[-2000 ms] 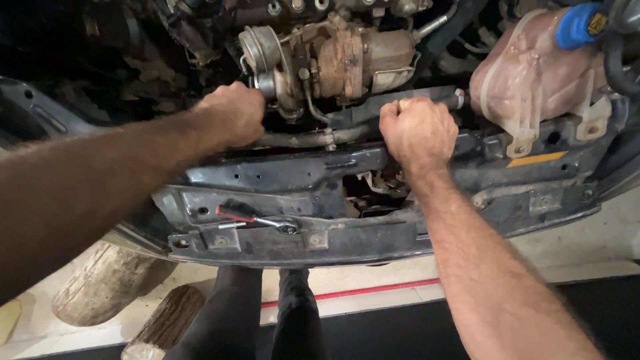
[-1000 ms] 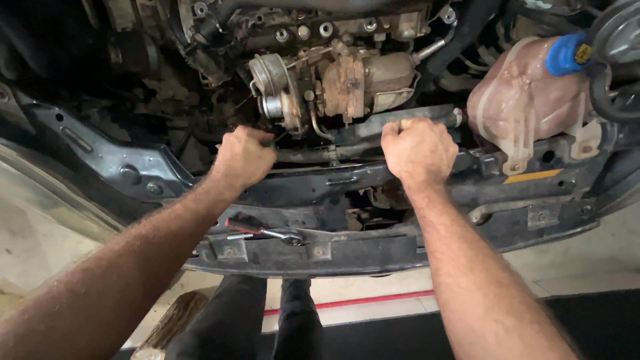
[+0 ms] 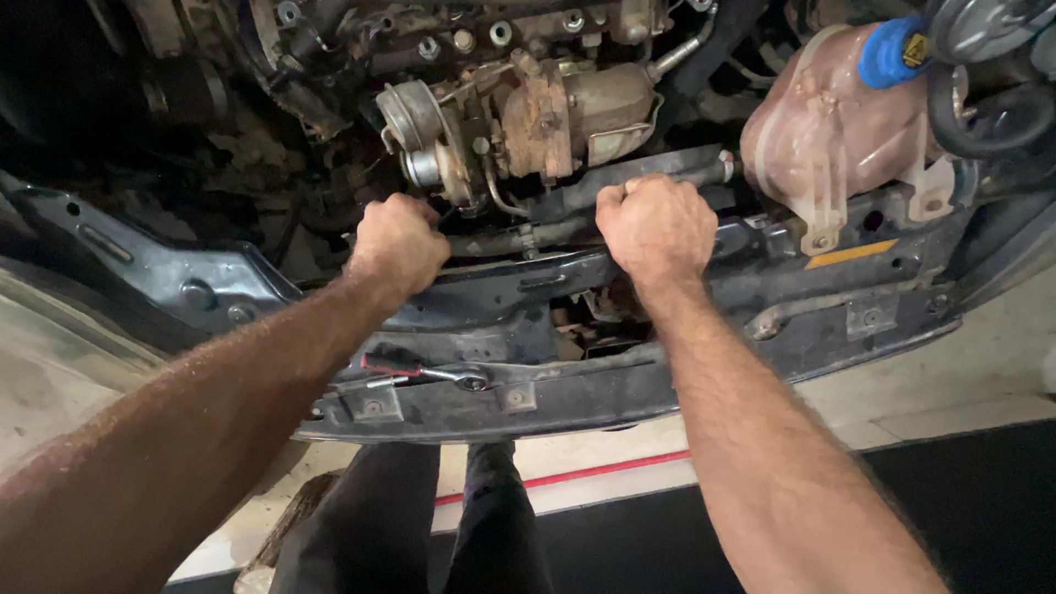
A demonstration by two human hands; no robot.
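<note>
My left hand (image 3: 402, 243) is curled at the hose behind the front crossmember (image 3: 487, 289), just below the turbocharger's silvery outlet. Its fingertips are hidden, so its hold is unclear. My right hand (image 3: 660, 227) is a closed fist against a dark duct or shield (image 3: 676, 165) below the turbocharger (image 3: 540, 120); whether it grips this part is hidden by the fist. Between the hands runs a grimy hose with a clamp (image 3: 529, 241). A ratchet with a red and black handle (image 3: 425, 371) lies on the crossmember beside a small metal socket or extension (image 3: 388, 382).
A pinkish coolant expansion tank (image 3: 833, 115) with a blue cap (image 3: 893, 53) stands at the right. An opening in the crossmember lies between my forearms. Below are my legs, a log (image 3: 289, 528) and a red line (image 3: 577, 473) on the floor.
My left hand has moved down from beside the turbocharger's silvery outlet to the hose near the crossmember. My right hand stays at about the same place, closed.
</note>
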